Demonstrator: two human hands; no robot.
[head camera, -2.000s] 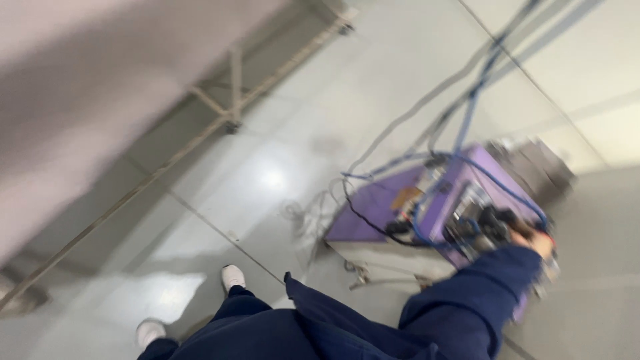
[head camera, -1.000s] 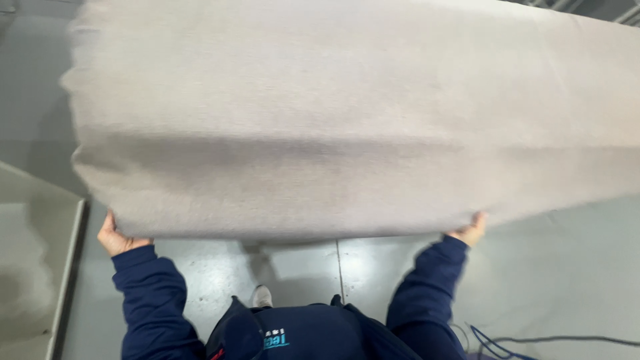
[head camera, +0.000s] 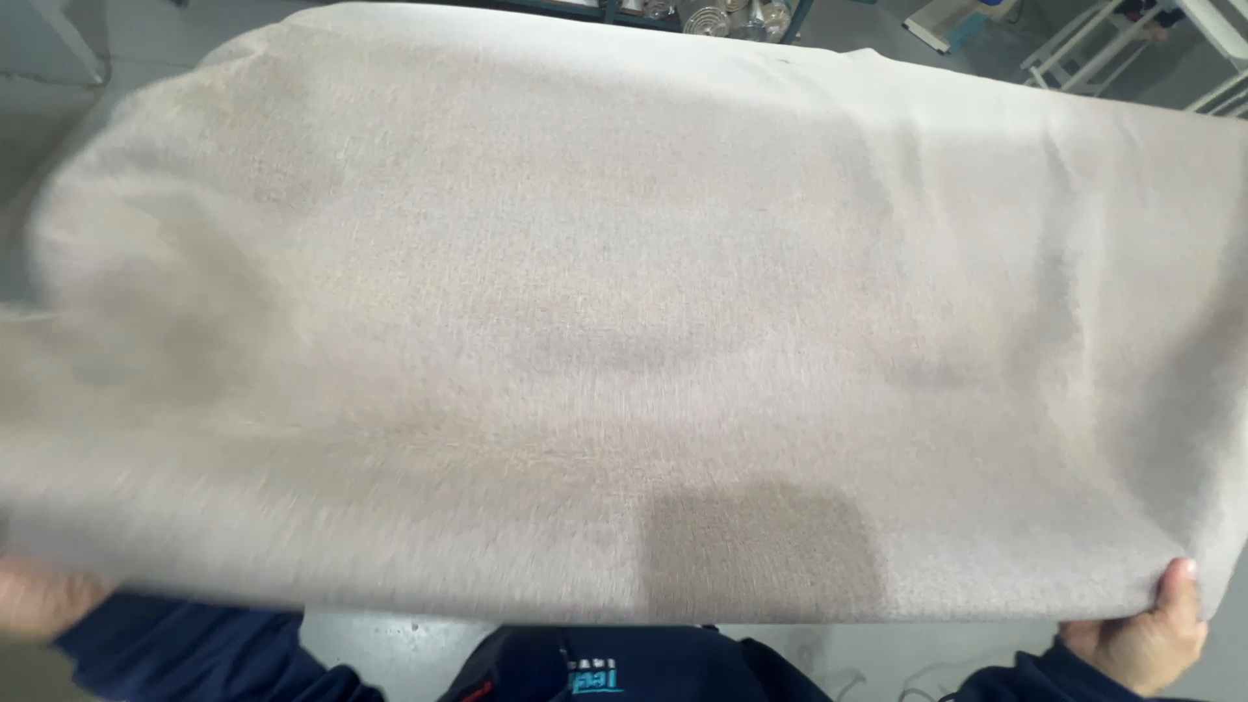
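Observation:
A large sheet of beige-grey woven fabric spreads across nearly the whole view, its near edge held in front of my body. At the lower right, my right hand grips that edge, thumb on top and fingers underneath. My left hand is at the lower left edge of the view, blurred, at the fabric's near edge; its fingers are mostly hidden. Soft folds run down the fabric's right part, and its left end billows.
Beyond the fabric, a rack holds rolls of clear material. White metal frames stand at the upper right, near a flat white and blue object on the floor. Thin cables lie on the grey floor at the lower right.
Two seconds ago one hand was at a purple machine with cables, now out of view. Since one second ago, my hands have moved farther apart along the fabric's edge.

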